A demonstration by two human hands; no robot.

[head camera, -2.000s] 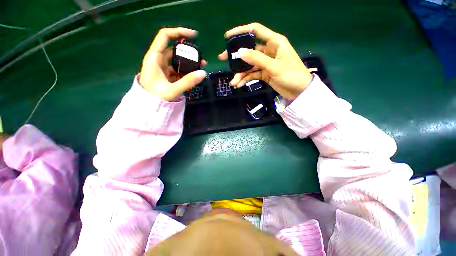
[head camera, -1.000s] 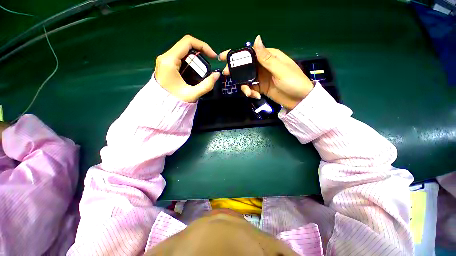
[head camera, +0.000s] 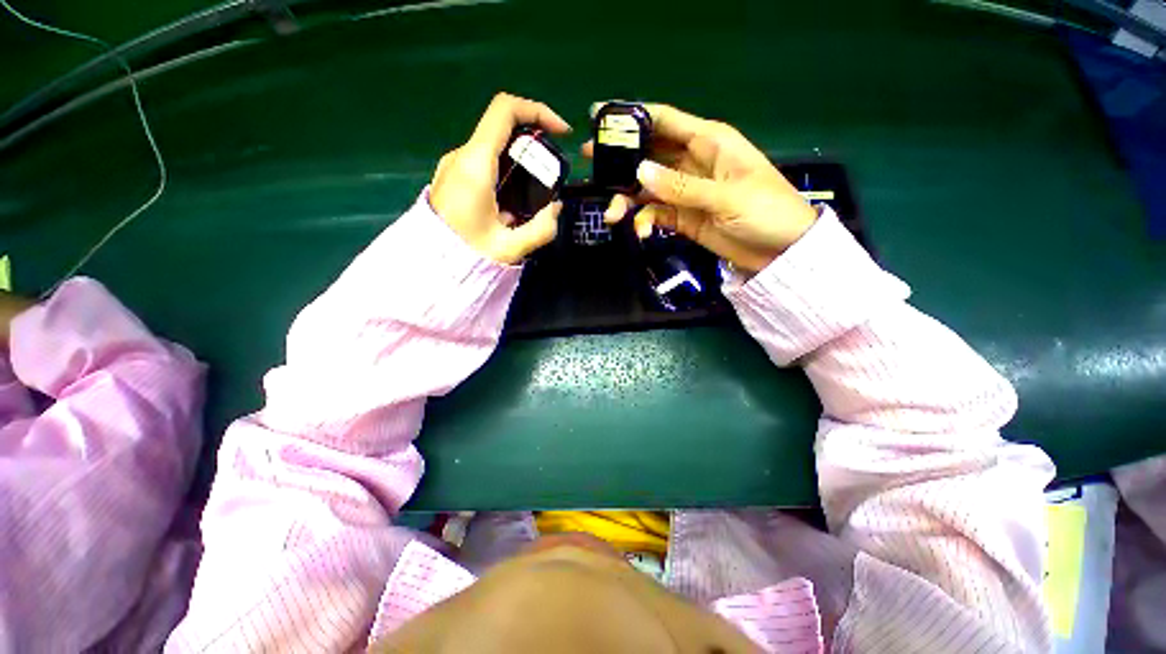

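My left hand (head camera: 483, 185) holds a small black electronic unit (head camera: 529, 176) between thumb and fingers, its white label sticker facing up. My right hand (head camera: 722, 185) holds a second black unit (head camera: 619, 169) with a pale yellow-white label, tilted on edge. Both units are above a black compartment tray (head camera: 575, 307). In the tray, a unit with a grid-patterned face (head camera: 592, 222) shows between my hands, and a labelled unit (head camera: 676, 284) lies in the near row. Another labelled unit (head camera: 816, 192) shows at the tray's right end. My right hand and sleeve hide part of the tray.
The tray lies on a glossy dark green worktop (head camera: 614, 447). A metal rail (head camera: 141, 67) runs along the far side, with a thin white cable (head camera: 154, 147) at the left. A person's pink sleeve (head camera: 109, 422) is at the left. Papers (head camera: 1080, 562) are at the lower right.
Both hands have come closer together than two seconds ago, my left hand moving right. The right hand's unit has turned since one second ago, its face now looking narrower. Both units remain held.
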